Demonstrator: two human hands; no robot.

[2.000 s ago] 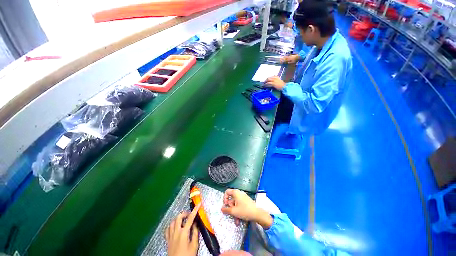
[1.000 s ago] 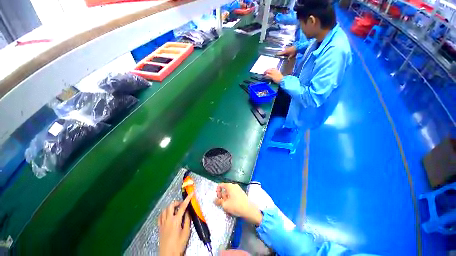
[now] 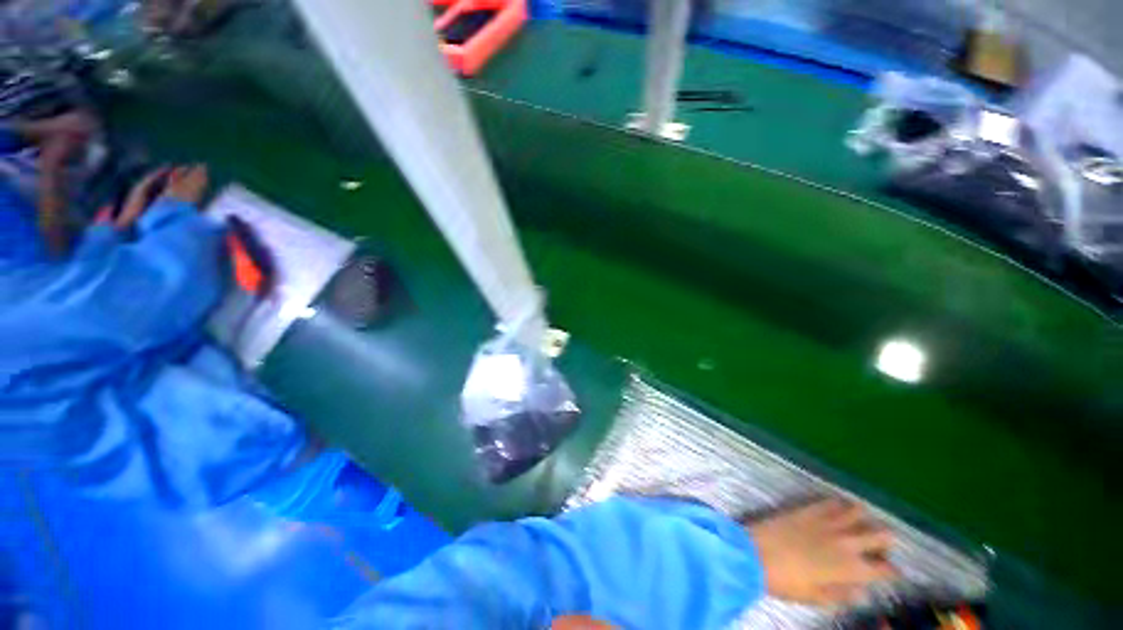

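Note:
My left hand [image 3: 823, 551] lies palm down with fingers apart on the silvery bubble-wrap mat [image 3: 671, 449] at the bottom right. I see nothing held in it, though the picture is blurred. Its light-blue sleeve reaches in from the bottom left. Part of the orange-and-black device [image 3: 961, 617] shows right of the hand, cut off by the bottom edge. My right hand is out of the picture.
A clear bag with dark contents [image 3: 523, 425] lies left of the mat, by a white post [image 3: 431, 148]. At left, a neighbour in blue has hands near another orange-and-black item [image 3: 246, 261] and a dark round dish [image 3: 358, 292]. More bags [image 3: 985, 172] lie upper right.
The view has swung left, bringing the post, bag and another worker into sight. My left hand is now flat beside the device. My right hand has left the picture.

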